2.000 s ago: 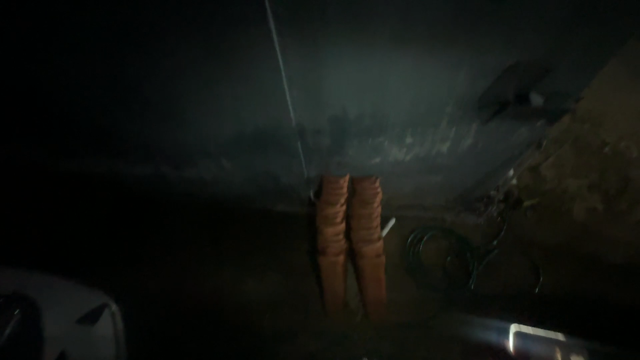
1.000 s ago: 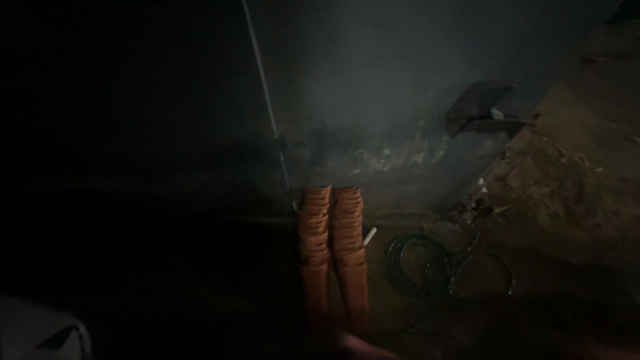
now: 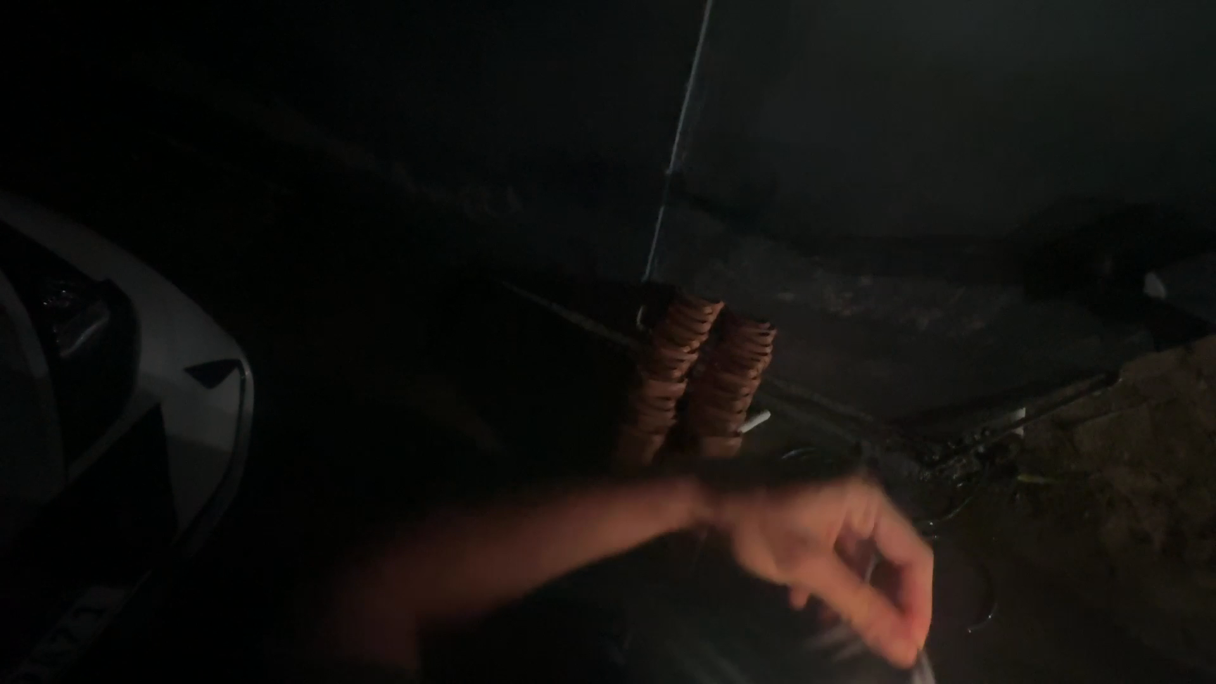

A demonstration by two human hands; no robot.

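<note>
My left hand (image 3: 841, 560) reaches across from the lower left with its forearm. Thumb and index finger are pinched together on a thin pale item (image 3: 921, 670), too blurred to identify, at the bottom of the view. Beyond the wrist stand two adjacent stacks of nested, orange-brown containers that look like pots, a left stack (image 3: 670, 366) and a right stack (image 3: 736, 380); the forearm and the dark hide their lower ends. A short white stick-like item (image 3: 756, 422) lies against the right stack. My right hand is not in view.
The front of a white car (image 3: 204, 399) is at the left. A pale line (image 3: 676, 157) runs up from the stacks. Thin curved hose or cable (image 3: 988, 608) lies right of my hand, near a rough earthen patch (image 3: 1121, 475). Much is too dark to make out.
My left hand and forearm have come into view in front of the stacks, where one second ago only a blurred bit of skin showed at the bottom edge. The view has turned and tilted.
</note>
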